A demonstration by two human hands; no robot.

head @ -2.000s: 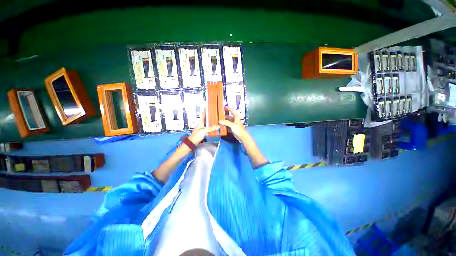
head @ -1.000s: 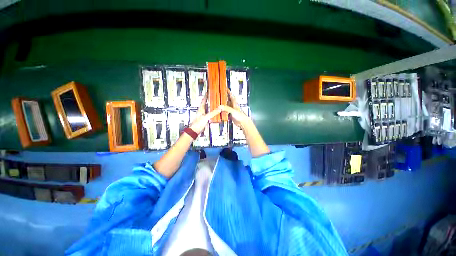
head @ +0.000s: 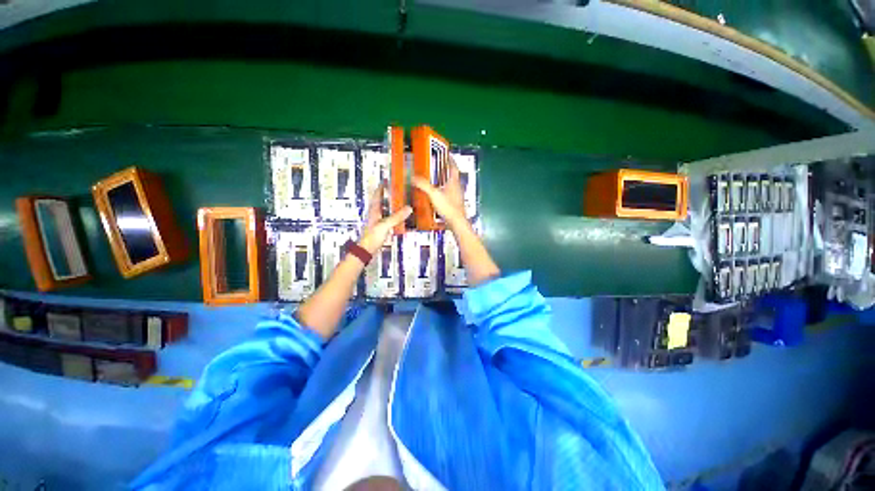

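My left hand [head: 386,222] holds a thin orange frame piece [head: 397,177] upright over the flat parts. My right hand [head: 444,199] holds a thicker stack of orange frames [head: 429,173], tilted so that its layered opening shows. A gap parts the two orange pieces at the top. Below them lie white flat parts [head: 293,182] with dark edges, in two rows on the green bench. The orange pieces and my hands hide some of these parts. My fingertips are partly hidden behind the frames.
Three orange frame stacks [head: 228,255] stand on the bench at left, and another [head: 638,194] at right. A tray of small parts [head: 750,235] lies on plastic at the right end. Dark blocks [head: 643,331] stand in rows on the blue floor. A raised shelf edge [head: 729,43] crosses the top right.
The orange block held between my hands now shows as two separated pieces, the right one turned so its opening shows. The whole view has shifted slightly.
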